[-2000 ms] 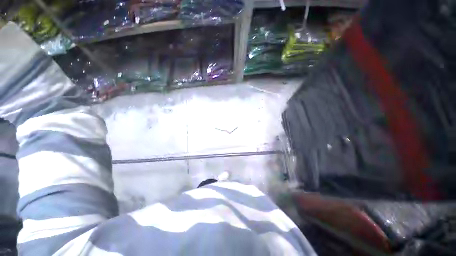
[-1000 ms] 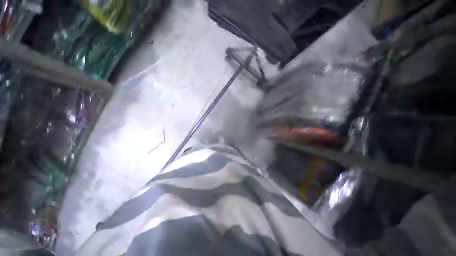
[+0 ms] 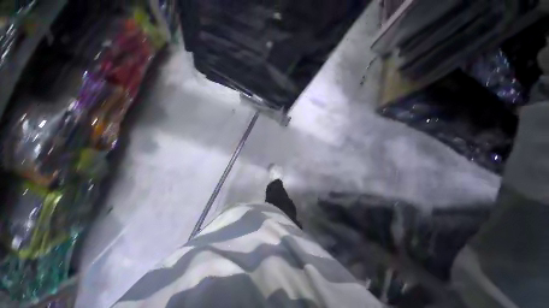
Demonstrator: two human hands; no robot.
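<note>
Neither of my hands shows in the head view. My striped clothing (image 3: 253, 264) fills the bottom middle, with a dark shoe (image 3: 280, 198) just beyond it on the pale floor. A sleeve (image 3: 511, 222) shows at the right edge; its hand cannot be made out. Nearest ahead, long dark bagged garments (image 3: 271, 48) hang at the top middle, their lower edge just above the floor. More dark bagged garments (image 3: 391, 234) lie at the lower right, blurred.
A thin metal floor bar (image 3: 226, 174) runs from the hanging garments towards me. Glossy bagged packs in red, purple, green and yellow (image 3: 120, 60) line the left side. Dark stacked garments (image 3: 445, 36) and shiny dark bags (image 3: 451, 114) are at the upper right.
The view has turned and moved along the aisle. The hanging dark garments are now more central, a dark shoe shows, and red and purple packs have come in at the left.
</note>
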